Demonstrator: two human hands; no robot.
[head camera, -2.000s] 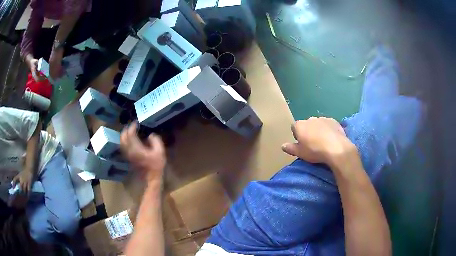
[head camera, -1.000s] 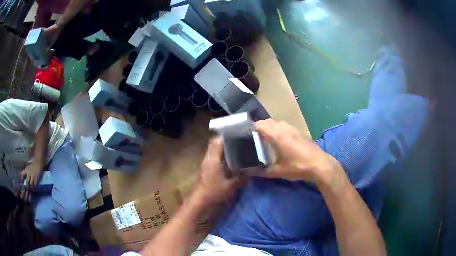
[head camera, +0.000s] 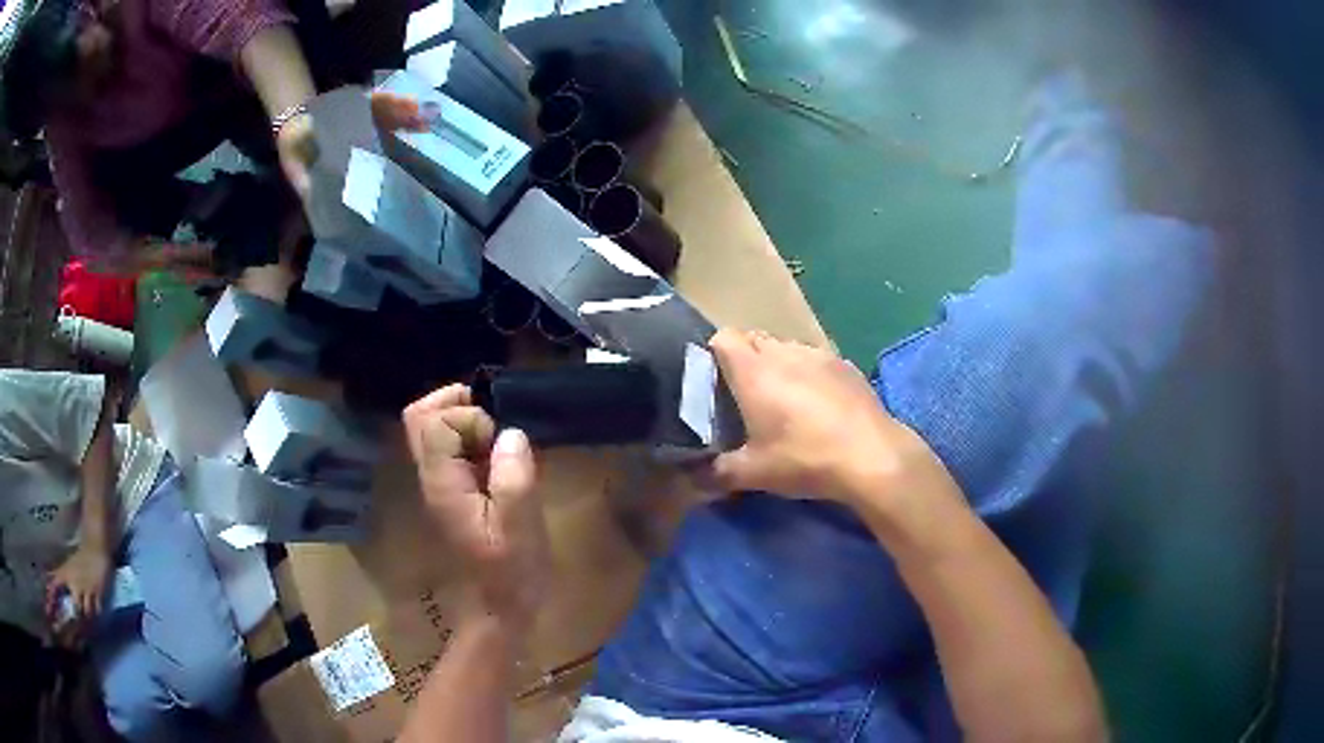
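A black tube (head camera: 569, 402) lies level in front of me, its right end at the open mouth of a carton (head camera: 701, 395). My left hand (head camera: 482, 462) grips the tube's left end. My right hand (head camera: 799, 418) holds the carton around its side, and a white flap stands out at its mouth. How far the tube is inside the carton is hidden. Just beyond, another open carton (head camera: 574, 269) lies with its flaps out, beside upright black tubes (head camera: 597, 167).
More printed cartons (head camera: 399, 218) lie ahead and to the left on brown cardboard (head camera: 726, 247). A person's hands (head camera: 296, 148) are among the far cartons. Another person in a white shirt (head camera: 58, 436) sits at left. A brown box with a white label (head camera: 353, 668) is near my knee.
My left hand has let go of the carton and now holds a black tube at its mouth. The carton has turned in my right hand. A far person's hands have reached in among the cartons.
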